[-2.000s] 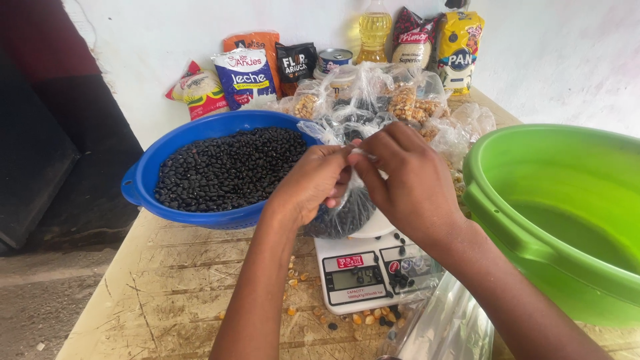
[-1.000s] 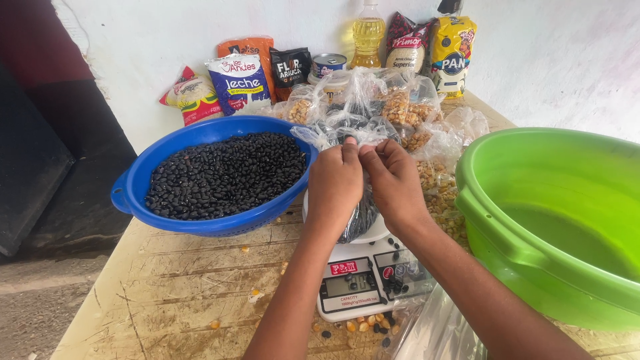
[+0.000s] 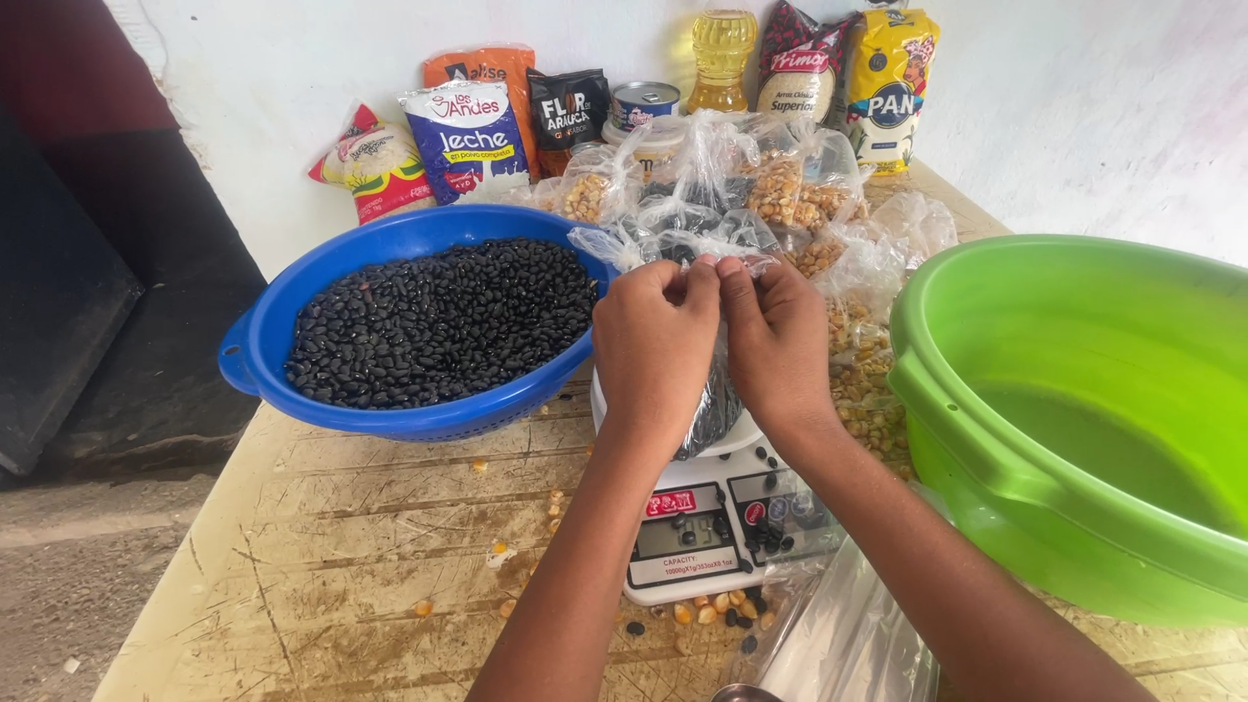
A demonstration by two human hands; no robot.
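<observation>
My left hand (image 3: 655,341) and my right hand (image 3: 777,336) meet above a white digital kitchen scale (image 3: 682,575), thumbs and fingertips pinching the gathered neck of a clear plastic bag. The bag of black beans (image 3: 715,414) hangs down between my wrists over the scale's plate; whether it rests on the plate is hard to tell. Loose black beans lie on the scale's display and buttons. To the left, a blue plastic colander (image 3: 419,421) holds many black beans (image 3: 439,322). Behind my hands stand tied clear bags of corn kernels (image 3: 777,185) and of black beans.
A large green plastic basin (image 3: 975,429) stands at the right. Flat clear plastic bags (image 3: 848,634) lie at the front, beside a metal rim (image 3: 743,693). Food packets, a can (image 3: 645,102) and an oil bottle (image 3: 721,63) line the wall. Loose kernels dot the worn table (image 3: 341,546).
Two seconds ago my left hand was turned sideways with the right hand over it; now both are side by side, fingertips together at the bag's neck.
</observation>
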